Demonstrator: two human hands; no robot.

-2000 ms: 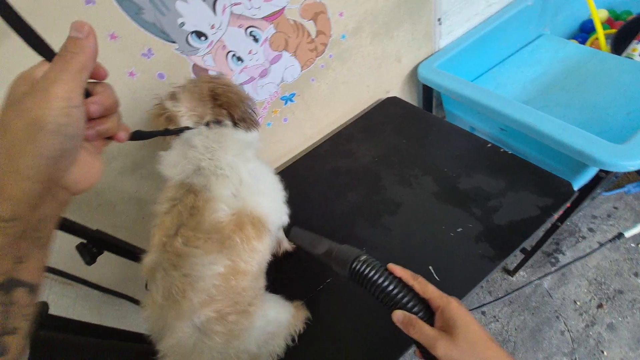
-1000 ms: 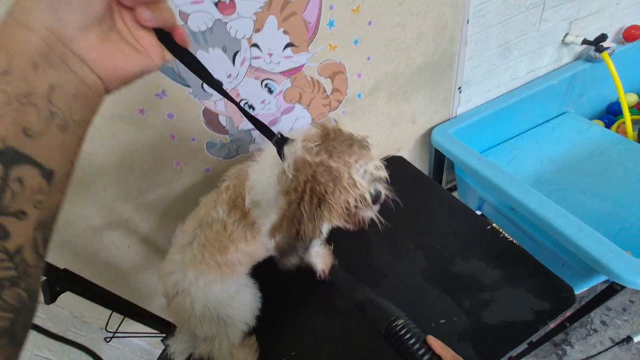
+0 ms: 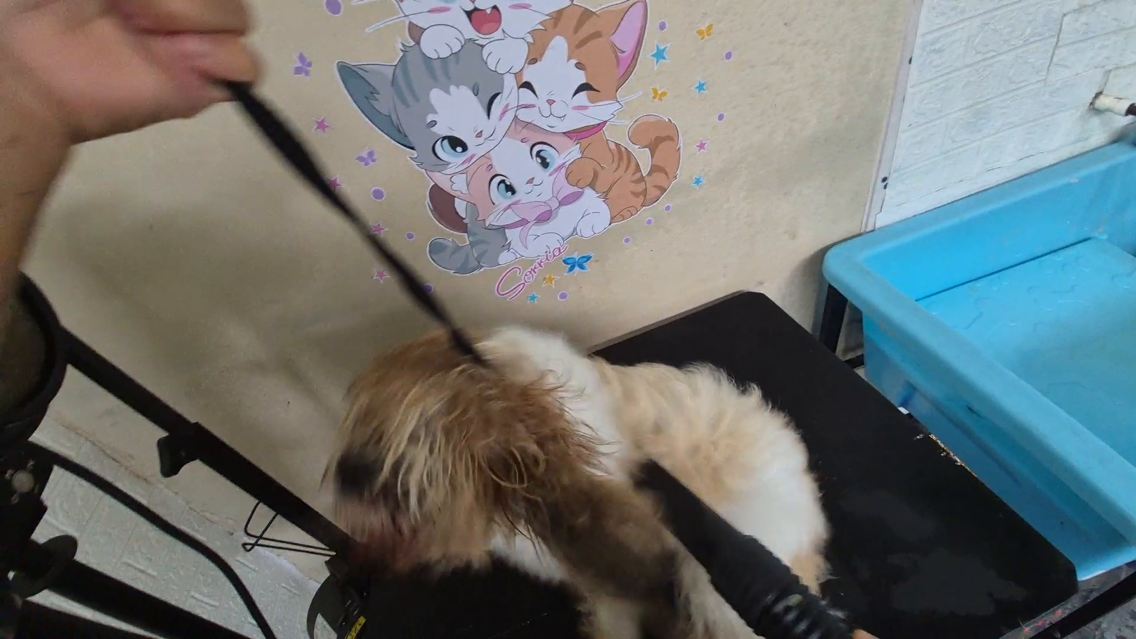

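Note:
My left hand [image 3: 151,67], at the upper left, is closed on a black leash [image 3: 355,222] that runs taut down to the neck of a small tan-and-white dog [image 3: 710,435]. The dog stands on a black grooming table [image 3: 905,497], its blurred, damp-looking head towards the left and its rump to the right. A black dryer hose with a flat nozzle [image 3: 710,532] rises from the bottom edge, its tip against the dog's side near the shoulder. Only a fingertip of my right hand [image 3: 863,634] shows, at the hose by the bottom edge.
A blue plastic tub [image 3: 967,355] stands right of the table. Black metal bars [image 3: 240,470] with a clamp knob and a cable cross the lower left. Behind the table is a beige wall with a cartoon cat decal [image 3: 541,133]; a pipe fitting sits at the upper right.
The dog has turned round on the table: its head pointed right a second ago and now points left. The nozzle, earlier in front of the dog, is now against its side. My left hand still holds the leash.

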